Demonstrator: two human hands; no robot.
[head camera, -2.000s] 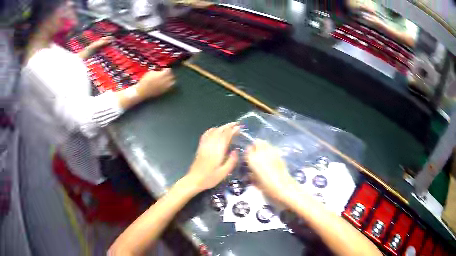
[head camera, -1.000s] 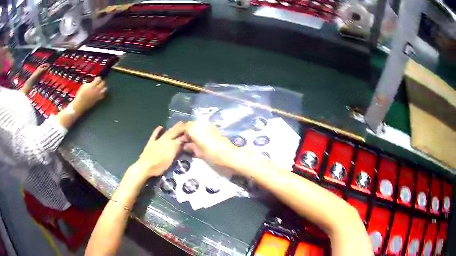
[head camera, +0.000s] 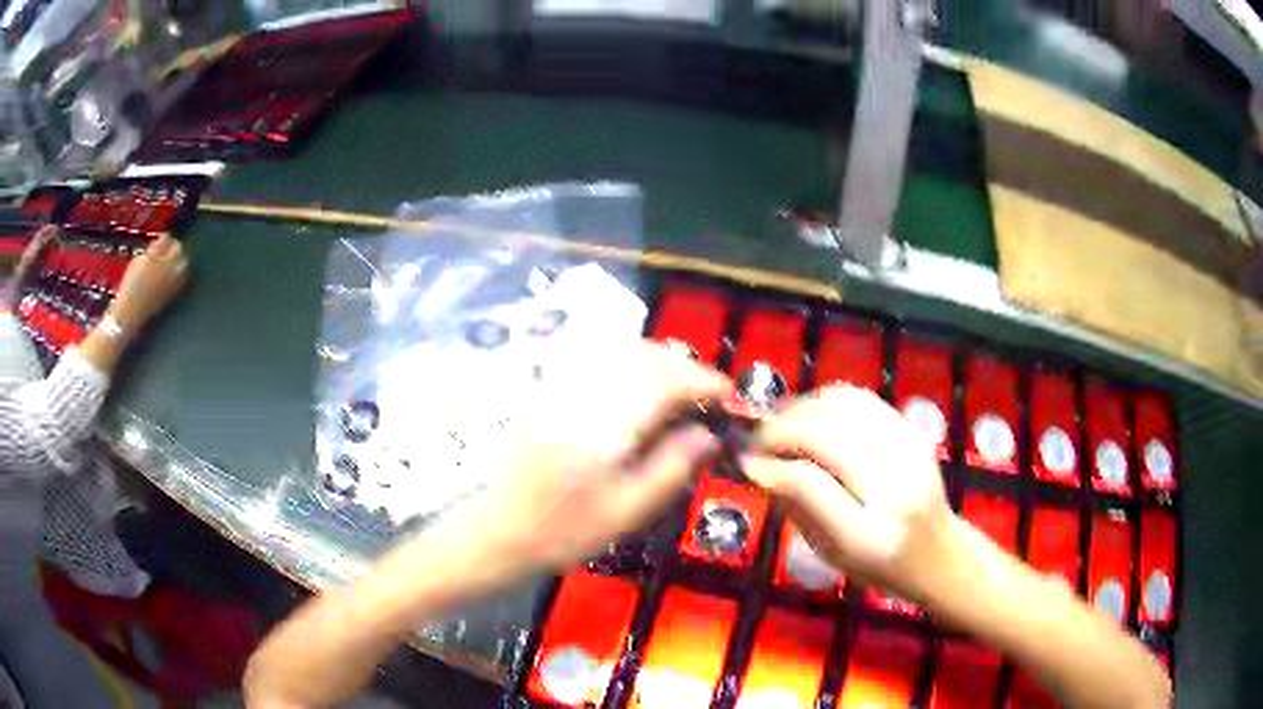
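Note:
My left hand (head camera: 610, 464) and my right hand (head camera: 866, 478) meet over the compartment tray (head camera: 651, 589). Their fingertips pinch a small dark piece (head camera: 730, 432), blurred but like a trim disc, and partly hide it. Glossy red housings (head camera: 848, 356) stand in rows in the black tray. A black-and-silver disc (head camera: 722, 528) sits on a housing below my fingers, and another (head camera: 760, 384) just above them. Housings further right show bare pale circles (head camera: 992, 441). Left of the tray, clear film (head camera: 395, 298) with a few dark discs (head camera: 360, 420) lies over white paper sheets (head camera: 443, 402).
At the far left a person's hand (head camera: 150, 281) and white sleeve are at another filled tray (head camera: 128, 208). A dark red tray (head camera: 263, 97) stands behind it. A metal upright (head camera: 880, 139) and a tan board (head camera: 1108, 222) stand at the back. A yellowish strip (head camera: 734, 270) runs along the green bench.
My view has turned right. Both hands have moved from the film and paper to over the tray, with a small dark piece now between the fingertips. The film shows fewer discs.

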